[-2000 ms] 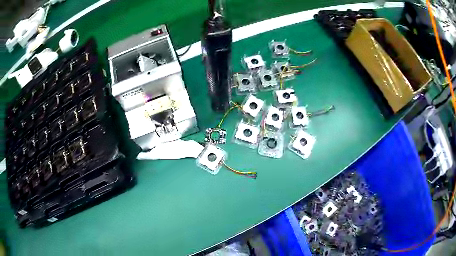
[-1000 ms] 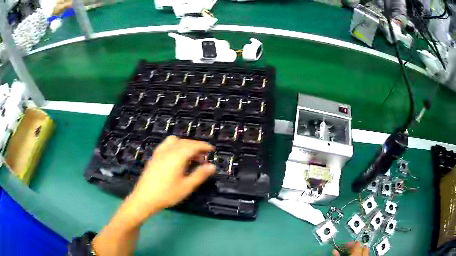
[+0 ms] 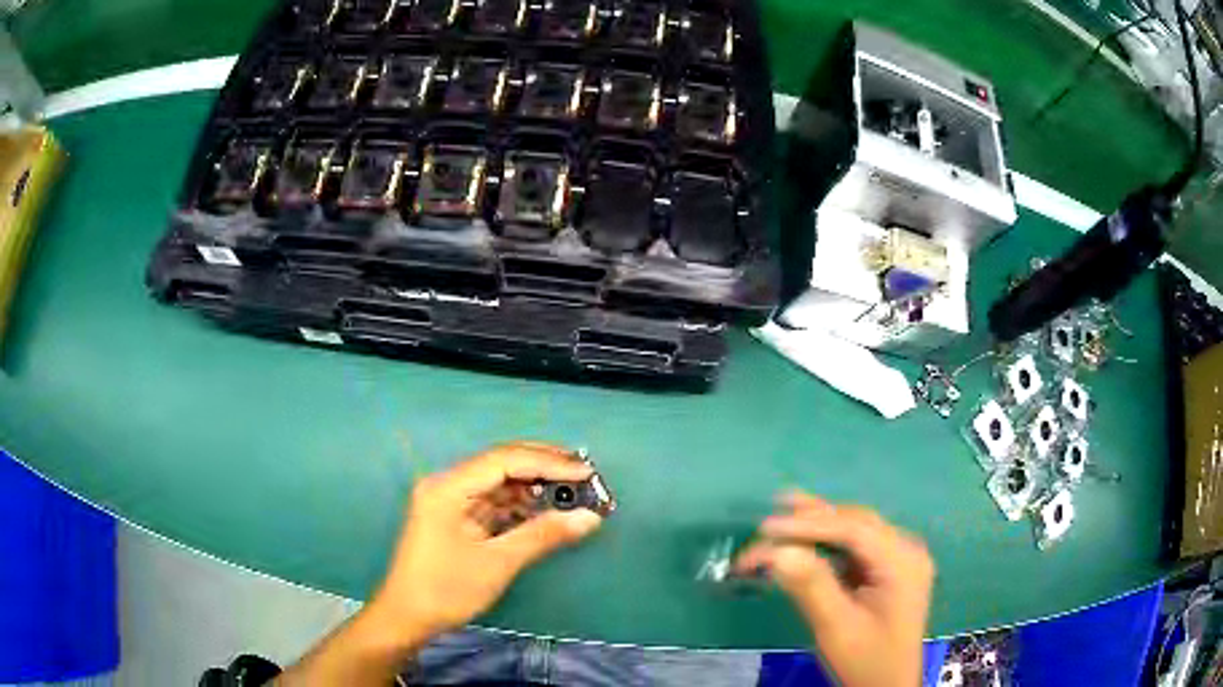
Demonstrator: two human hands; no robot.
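My left hand holds a small dark square module with a round black centre and a shiny edge between thumb and fingers, above the green bench. My right hand, motion-blurred, pinches a small whitish, clear part to the right of the module; its exact shape is unclear. The two are apart. A stacked black tray behind my left hand holds rows of similar modules; two front-row pockets at its right end are empty.
Grey-white screw feeder right of the tray, white cloth before it. Black electric screwdriver hangs at right above a group of white square wired parts. A small metallic part lies beside the cloth. Yellow bin far left.
My left hand has left the tray and come down toward the bench front with a module. My right hand has moved left from the wired parts, carrying a small part. The view has shifted.
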